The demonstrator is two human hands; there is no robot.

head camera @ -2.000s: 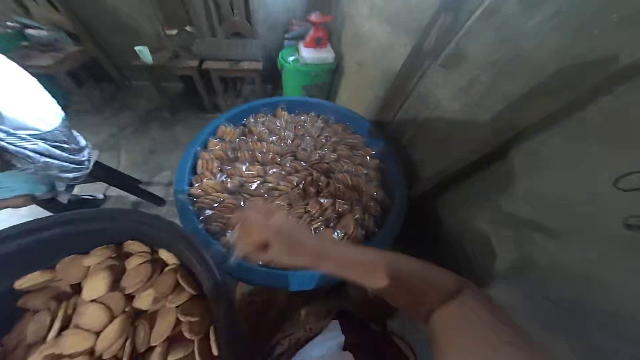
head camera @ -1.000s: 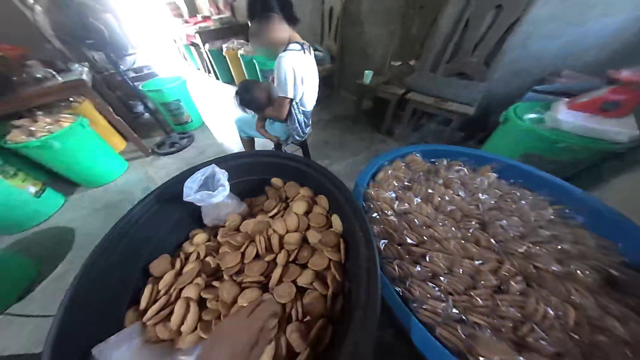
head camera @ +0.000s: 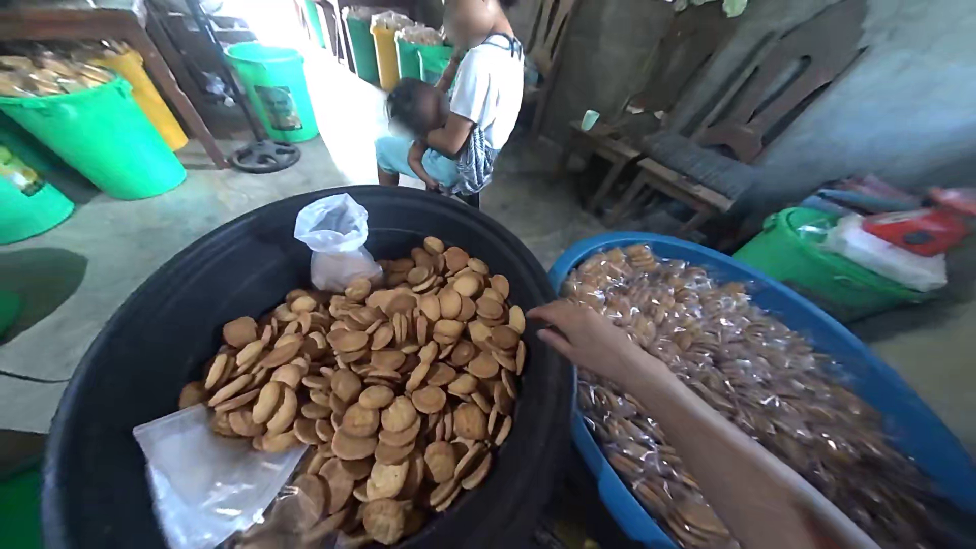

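My right hand (head camera: 583, 334) reaches in from the lower right, above the meeting rims of the two tubs. Its fingers are apart, with nothing seen between them, and their tips are near the biscuits' right edge. Round brown biscuits (head camera: 396, 366) lie heaped in a large black tub (head camera: 164, 293). Clear plastic bags (head camera: 217, 473) lie at the heap's lower left, and a small whitish plastic bag (head camera: 339, 236) stands at its back. Many clear packets of biscuits (head camera: 709, 335) fill the blue tub (head camera: 862, 354) under my right forearm. My left hand is out of view.
A person (head camera: 488, 99) sits beyond the black tub with a child (head camera: 419, 114). Green bins (head camera: 122, 137) stand at the left, a green bucket (head camera: 823, 267) at the right with a red and white object (head camera: 907, 232) on top. Wooden chairs (head camera: 686, 179) are behind.
My right hand was over the packets in the blue tub two seconds ago. One second ago a hand lay low on the biscuits; now my right hand is at the tub rims. The view has swung left.
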